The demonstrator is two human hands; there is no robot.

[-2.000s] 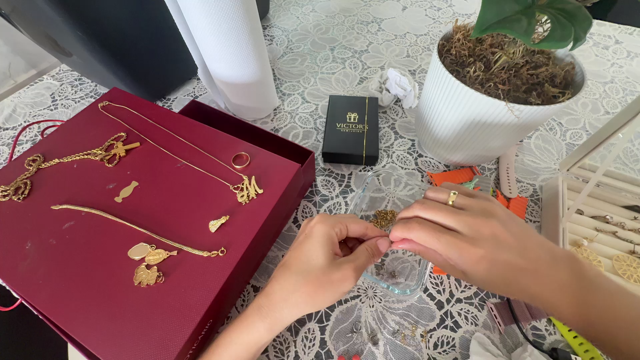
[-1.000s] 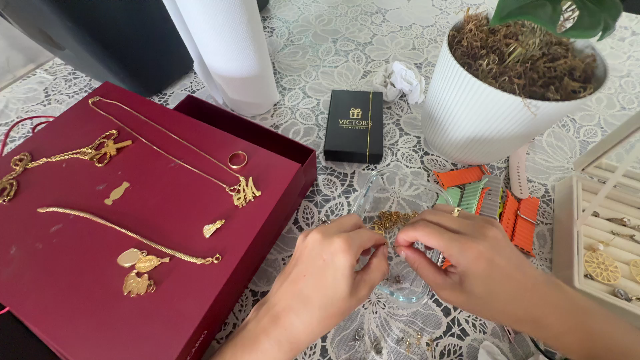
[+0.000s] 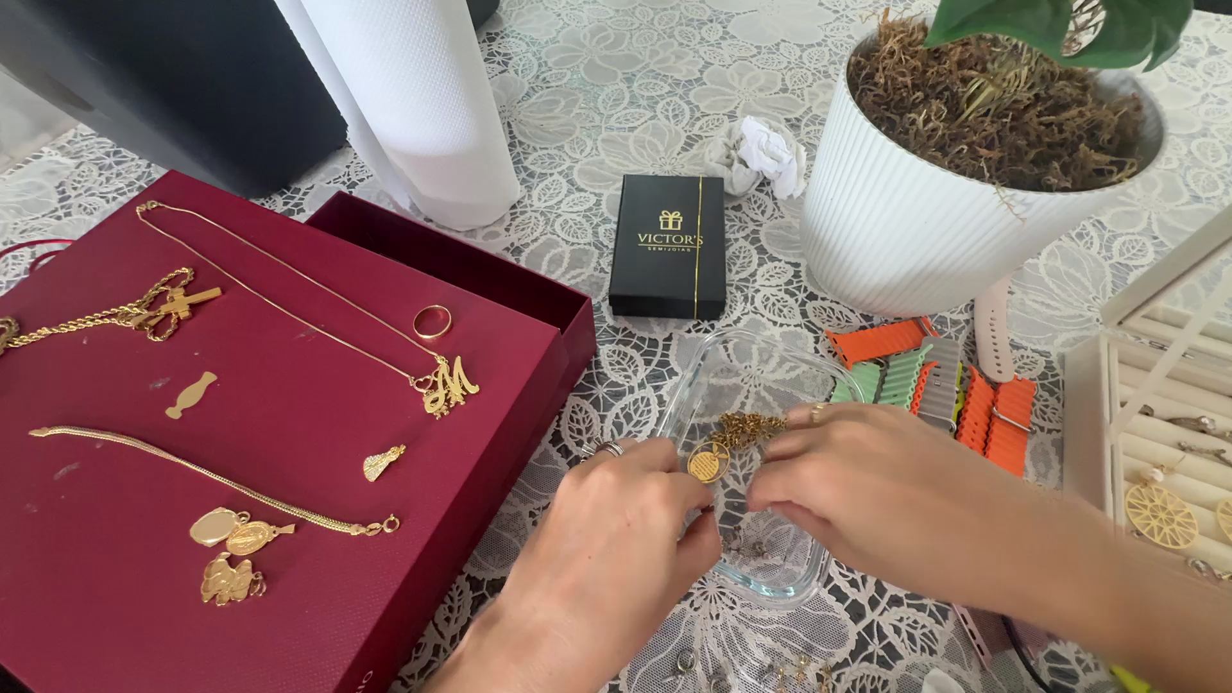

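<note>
My left hand is over the left side of a clear glass dish, its thumb and fingertips close together; whether something thin is between them I cannot tell. My right hand reaches over the dish's right side, fingertips bent down beside a bunched gold chain; its grip is hidden. A round gold pendant lies between the hands. Small metal pieces are in the dish's near part. On the dark red box lie a gold necklace, a ring, a bracelet and several pendants.
Behind the dish are a black gift box, crumpled white paper and a ribbed white plant pot. Watch bands lie right of it, near an open jewelry case. A paper towel roll stands at the back left.
My hands, together over the dish two seconds ago, have moved apart. The gold pendant now shows between them. The view has shifted somewhat.
</note>
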